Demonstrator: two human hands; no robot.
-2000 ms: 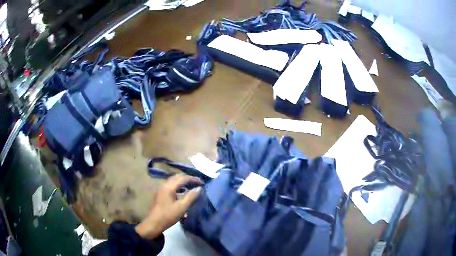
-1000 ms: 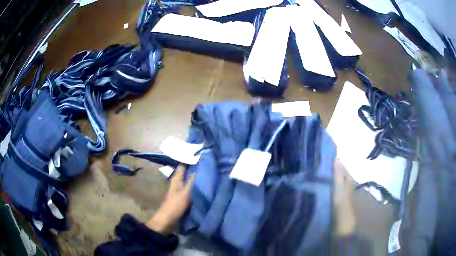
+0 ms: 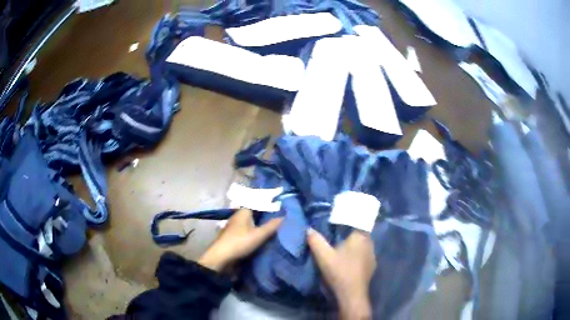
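A large cut-piece bundle [image 3: 400, 181] of blue fabric lies at bottom centre, gathered and tied round the middle. White bundle tickets sit on it, one at its left [image 3: 256, 197] and one near its middle [image 3: 355, 210]. A tie strip [image 3: 187, 215] trails left from it onto the table. My left hand [image 3: 240, 237] is at the bundle's left side, fingers on the fabric below the left ticket. My right hand [image 3: 347, 265] lies on the front, its thumb against a blue flap, fingertips partly hidden under the middle ticket. Both hands look slightly blurred.
Strip stacks with white tops [image 3: 322, 87] fan out beyond the bundle on the brown table [image 3: 187, 144]. A strip heap [image 3: 112, 119] and another tied bundle [image 3: 31, 187] lie left. A tangle of tie strips [image 3: 462, 187] on white paper and rolled panels [image 3: 522, 175] lie right.
My right hand has moved from the bundle's right side to its front middle. My left hand has shifted slightly right. The bundle's gathered top now spreads wider, and the view has shifted.
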